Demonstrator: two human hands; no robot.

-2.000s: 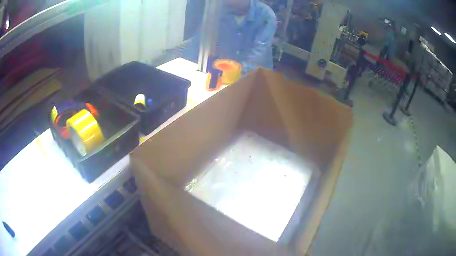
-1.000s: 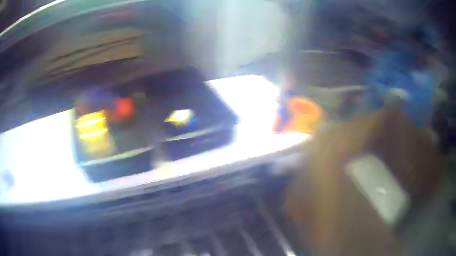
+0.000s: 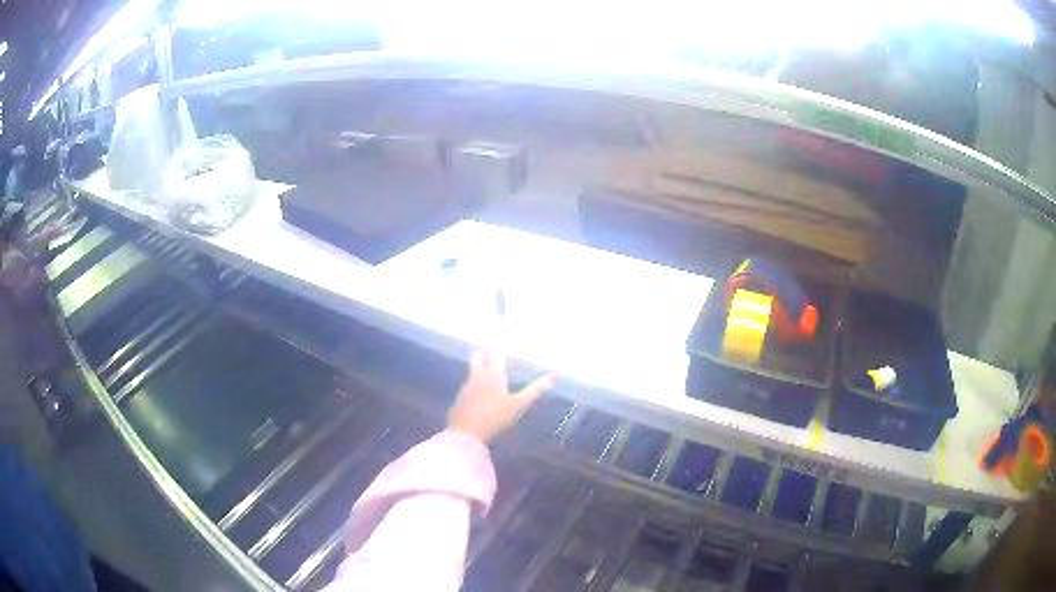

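Note:
My left hand (image 3: pixel 492 399), in a pink sleeve, reaches over the near edge of the white bench (image 3: pixel 591 312). Its fingers are apart and it holds nothing that I can see. A small dark piece (image 3: pixel 500 301) lies on the bench just beyond my fingertips, not touched. A second small dark piece (image 3: pixel 448 266) lies farther back to the left. My right hand is not in view.
Black bins (image 3: pixel 759 393) stand right on the bench, with a yellow tape roll (image 3: pixel 748 324) inside. An orange tape dispenser (image 3: pixel 1019 451) is at the far right. Clear film (image 3: pixel 214 185) is heaped at the left. The roller conveyor (image 3: pixel 290 497) runs below. A person (image 3: pixel 35 463) is at the left edge.
The view has swung left, away from the open carton, to the bench and conveyor. The bins now show at the right. My left hand has come into view.

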